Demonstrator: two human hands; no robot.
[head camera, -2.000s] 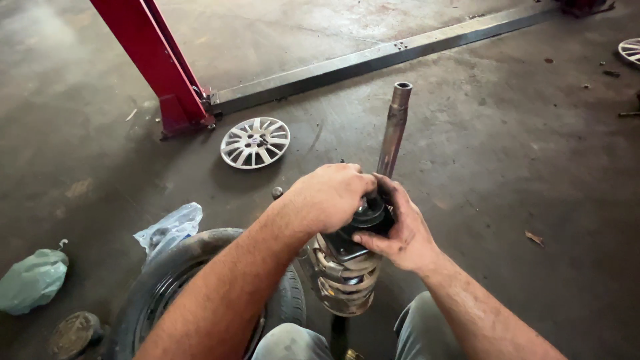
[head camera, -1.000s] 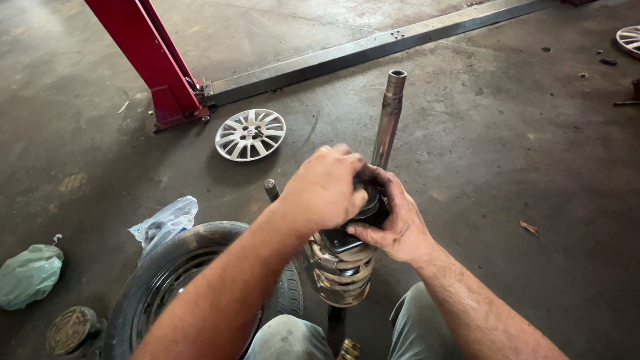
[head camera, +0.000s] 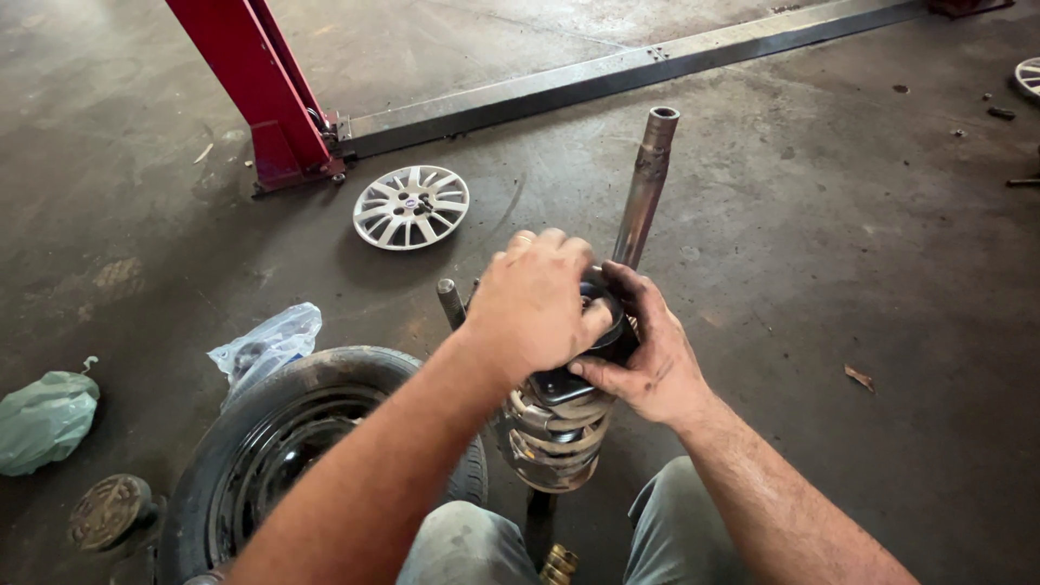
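Observation:
A strut with a coil spring (head camera: 556, 443) stands upright between my knees, its spring under a black top mount (head camera: 561, 385). My left hand (head camera: 532, 309) lies over the top, its fingers bent on a round black part (head camera: 603, 313). From the right, my right hand (head camera: 654, 349) grips the side of this black part, thumb toward me and fingers behind. A metal pipe (head camera: 646, 187) rises just beyond the hands. To the left a threaded rod end (head camera: 449, 301) sticks up. My hands hide much of the mount.
A wheel with its tire (head camera: 191, 487) lies at left, beside a clear plastic bag (head camera: 272, 341) and a green bag (head camera: 49, 418). Farther off are a wheel cover (head camera: 412, 208), a red lift post (head camera: 284, 106) and a steel floor beam (head camera: 520, 97). Another wheel cover (head camera: 1030, 77) lies far right.
My left hand has shifted and turned over the top of the strut. My right hand keeps its hold on the black part's side.

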